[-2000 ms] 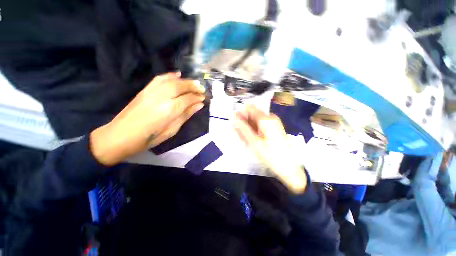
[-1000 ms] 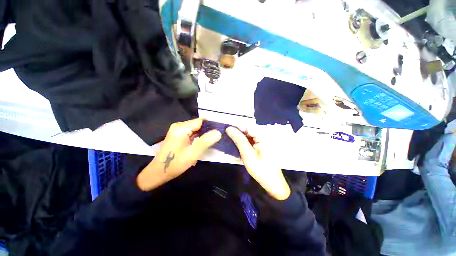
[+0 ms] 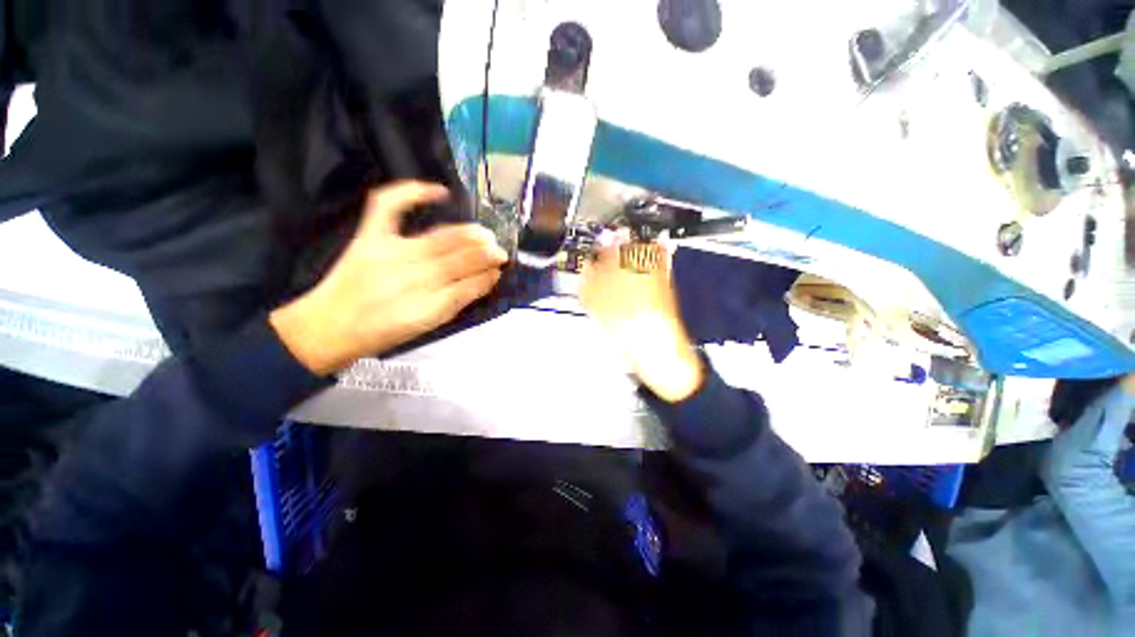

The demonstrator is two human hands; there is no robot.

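The white sewing machine head point(image 3: 797, 112) with a teal stripe crosses the upper right. A large black garment point(image 3: 162, 137) covers the left of the table. My left hand point(image 3: 398, 274) lies flat over its edge, fingertips beside the needle end. My right hand point(image 3: 632, 305) is just right of the shiny needle-end metal piece point(image 3: 558, 168), fingertips by the brass-coloured knob point(image 3: 641, 258). A bit of dark navy cloth point(image 3: 533, 284) shows between the hands. The presser foot and needle are hidden, and whether my right fingers pinch anything is unclear.
A dark cloth scrap point(image 3: 734, 299) lies under the arm, with beige and metallic items point(image 3: 831, 299) to its right. The control panel point(image 3: 1052, 342) is at the arm's right end. A blue crate point(image 3: 284, 498) is below the table. A person's light blue sleeve point(image 3: 1080, 467) is at the right.
The small navy piece held between both hands near the table's front has moved up to the needle end. My hands have moved apart and upward, left onto the garment, right beside the knob.
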